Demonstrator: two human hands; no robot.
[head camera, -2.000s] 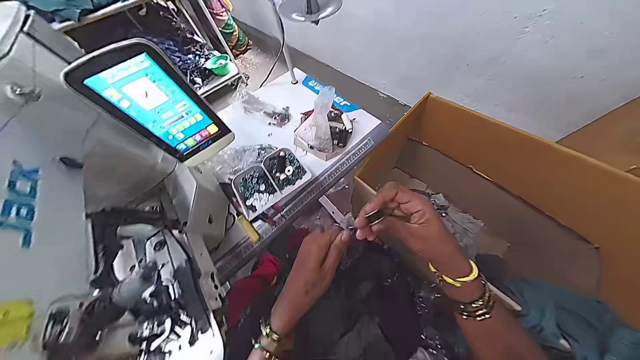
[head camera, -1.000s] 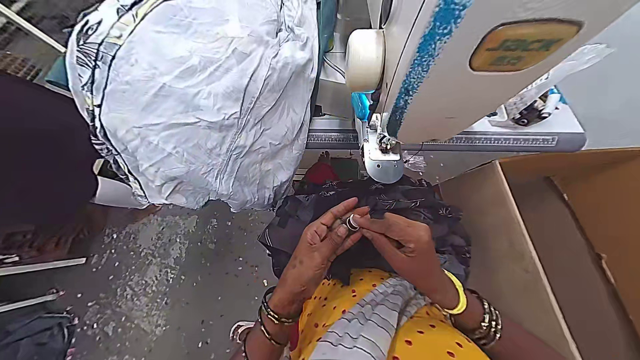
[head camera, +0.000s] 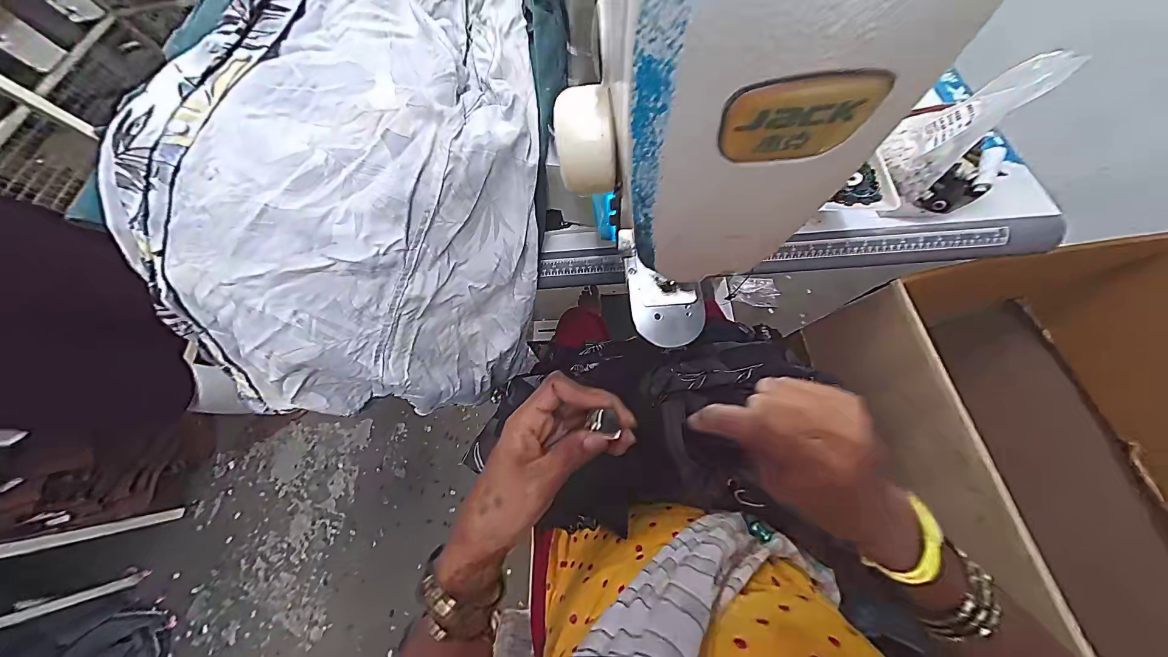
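Observation:
My left hand (head camera: 557, 447) pinches a small shiny metal part (head camera: 604, 423), perhaps a bobbin or bobbin case, between thumb and forefinger. To its right, my right hand (head camera: 798, 447) is blurred, its forefinger pointing toward the left; whether anything is in its fingers cannot be seen. Both hands are above a dark garment (head camera: 671, 383) with thin light lines, bunched over my lap. Just beyond the hands is the metal needle guard (head camera: 668, 315) of a Jack sewing machine (head camera: 785, 55).
White fabric (head camera: 347, 210) hangs over the table's left part. A ruler strip (head camera: 894, 245) runs along the table edge. Beyond it are a plastic bag (head camera: 990, 119) and a tray of buttons (head camera: 860, 187). A large cardboard box (head camera: 949, 438) stands at the right, dark cloth (head camera: 82, 319) at the left.
The hands, together around the small part a second ago, are now apart, with the part in my left hand. The view has swung away from the machine's screen since the oldest frame.

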